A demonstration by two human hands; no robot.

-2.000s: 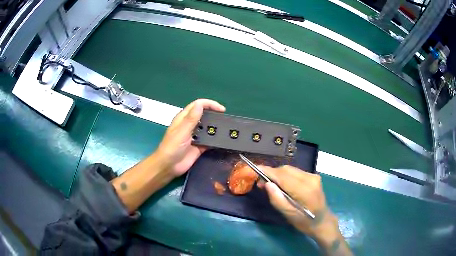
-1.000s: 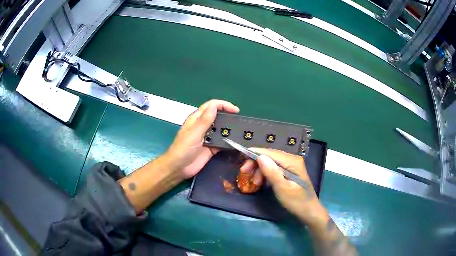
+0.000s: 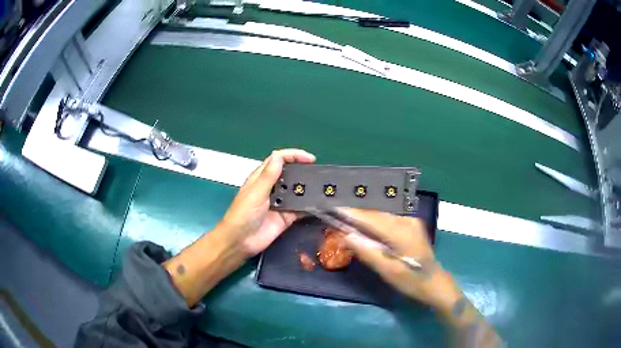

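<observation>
My left hand (image 3: 262, 204) grips the left end of a dark grey fixture block (image 3: 345, 178) above the tray. The block shows a row of several round gold-yellow seats (image 3: 330, 189) with dark surrounds. My right hand (image 3: 395, 248) holds silver tweezers (image 3: 368, 236), blurred, with the tips at the block's lower left edge. I cannot tell whether the tips hold a part. A heap of orange-copper parts (image 3: 335, 253) lies on the black tray (image 3: 286, 275) below, with a small loose clump to its left. My right hand partly hides the heap and tray.
The green belt (image 3: 340, 115) runs beyond the block between pale rails (image 3: 504, 228). A silver bracket (image 3: 178, 155) with black cable sits on the near rail at left. A dark rod-like item (image 3: 383, 23) lies on a far rail. Machine frames stand at both sides.
The tweezers were below the block, then moved up over its front face near the left seat, and are now lower at its edge, blurred. The block now lies more level in view.
</observation>
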